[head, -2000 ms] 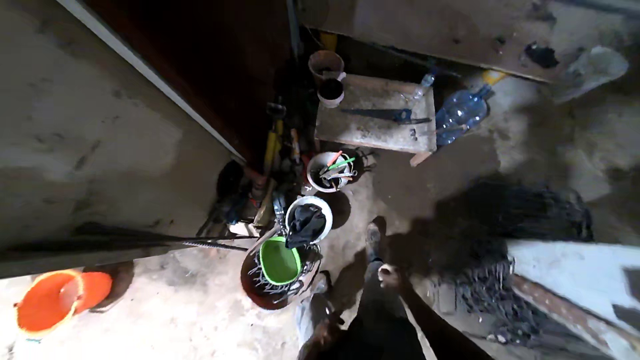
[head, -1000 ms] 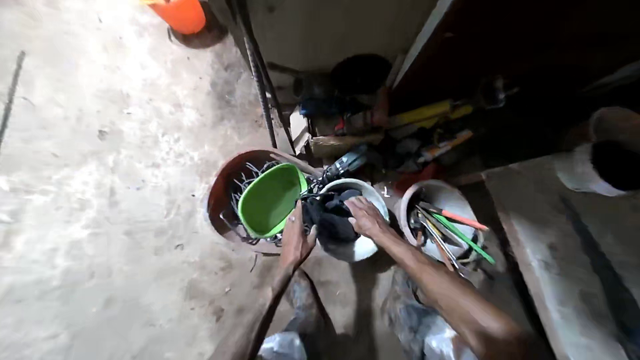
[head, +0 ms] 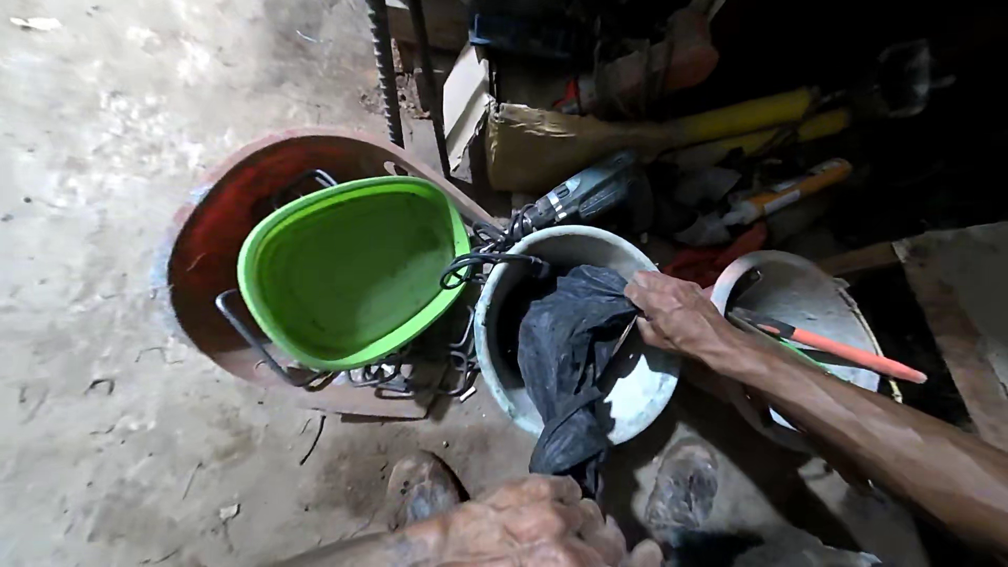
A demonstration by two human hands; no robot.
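Note:
A black plastic bag [head: 563,339] hangs over the rim of a white bucket [head: 492,370], partly inside it. My right hand [head: 673,311] grips the bag's upper edge at the bucket's right side. My left hand [head: 535,524] is at the bottom of the view, fingers curled at the bag's lower end; what its fingers hold is hidden. Left of the bucket, a green plastic basin [head: 354,268] rests on a reddish round container [head: 205,276] with bent metal rods [head: 252,335]. A black cable [head: 496,260] lies over the bucket's rim.
On the right stands another white bucket [head: 764,264] with an orange-handled tool [head: 858,354]. Behind are a power tool [head: 583,189], a cardboard box [head: 543,142], yellow tubes [head: 740,114] and an orange tube [head: 811,185]. Rebar [head: 386,79] stands at the top. My feet are close below the bucket.
The black bag, bunched inside the white bucket a second ago, now stretches over its near rim. My left hand has moved from beside the green basin to below the bucket. The view is much closer.

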